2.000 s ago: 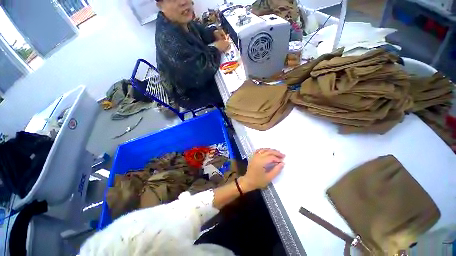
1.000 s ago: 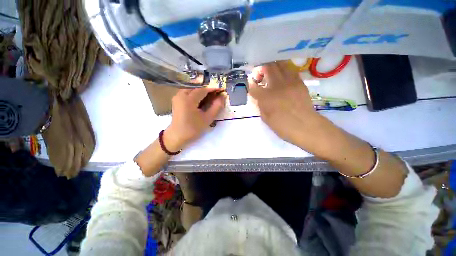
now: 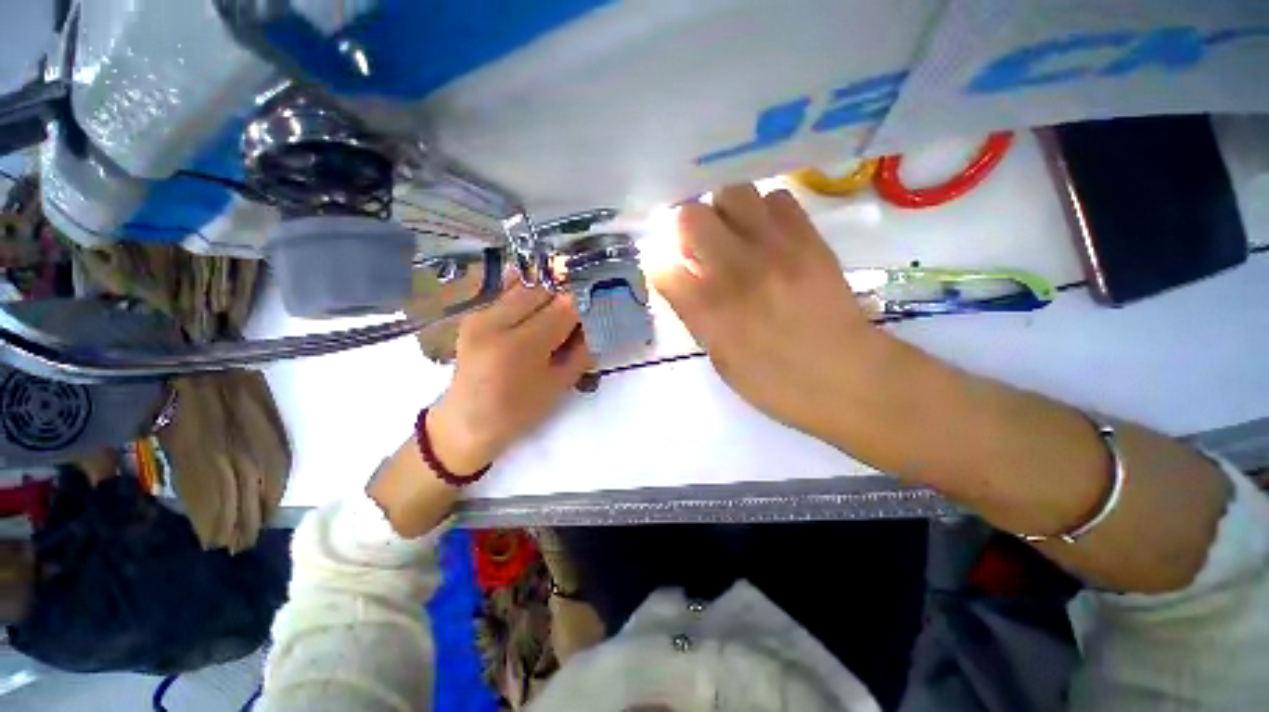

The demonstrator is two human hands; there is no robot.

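Observation:
The white JACK sewing machine (image 3: 557, 111) fills the top of the view. My left hand (image 3: 512, 369) is left of the grey guard (image 3: 614, 323), fingertips beside the presser foot (image 3: 523, 251). Part of a brown fabric piece (image 3: 437, 314) shows behind it, and a small brown end (image 3: 587, 381) shows below its fingers. My right hand (image 3: 763, 295) is right of the guard, fingers bent under the machine head in bright light. The fingertips of both hands are partly hidden, so their hold on the fabric is unclear.
Green and blue snips (image 3: 960, 291), red-handled scissors (image 3: 946, 192) and a black smartphone (image 3: 1152, 209) lie right of my right hand. Brown pieces (image 3: 223, 445) lie at the left. A second machine's vent (image 3: 45, 409) is beyond them. The grey table edge (image 3: 696, 505) runs in front.
My left hand has moved from the table edge to the needle area since the earliest frame. Since the later frame, the view has shifted and the machine looks larger; both hands remain beside the guard.

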